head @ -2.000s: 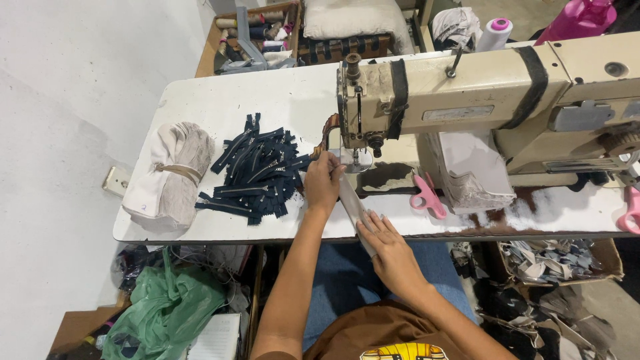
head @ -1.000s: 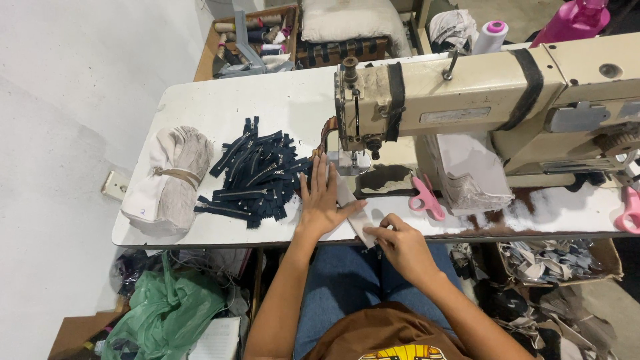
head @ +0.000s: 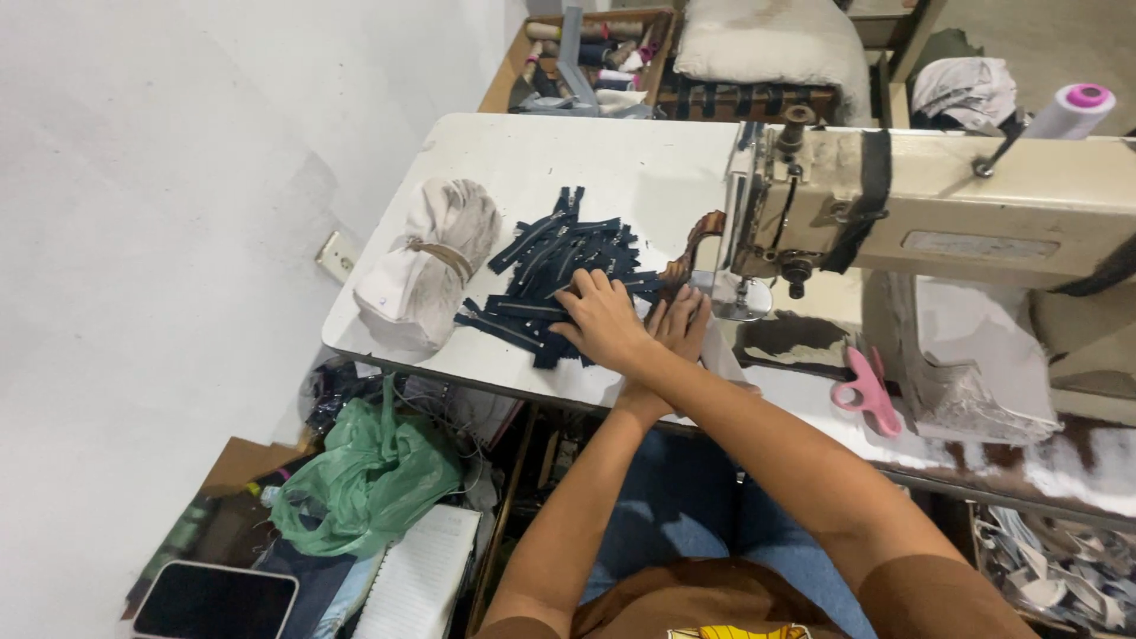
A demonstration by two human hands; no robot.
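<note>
My right hand (head: 603,321) crosses over my left arm and rests with bent fingers on a pile of dark blue zippers (head: 555,257); whether it grips one I cannot tell. Below the needle area of the sewing machine (head: 958,191), my left hand (head: 679,324) lies flat on a light fabric strip (head: 723,355), partly hidden by my right hand. A tied bundle of pale fabric (head: 430,262) lies left of the zippers. Pink thread snips (head: 865,390) and a stack of pale fabric pieces (head: 981,355) are right of the needle area.
The white tabletop (head: 657,151) ends at a wall on the left. Behind it stand a box of thread spools (head: 510,71) and a cushion (head: 768,40). A thread cone (head: 1069,111) rises behind the machine. Below are a green plastic bag (head: 373,479), a phone (head: 217,599) and a notebook (head: 422,572).
My right hand has moved left from the fabric strip, across my left arm, to the zipper pile. My left hand stays near the needle area. The view has shifted left.
</note>
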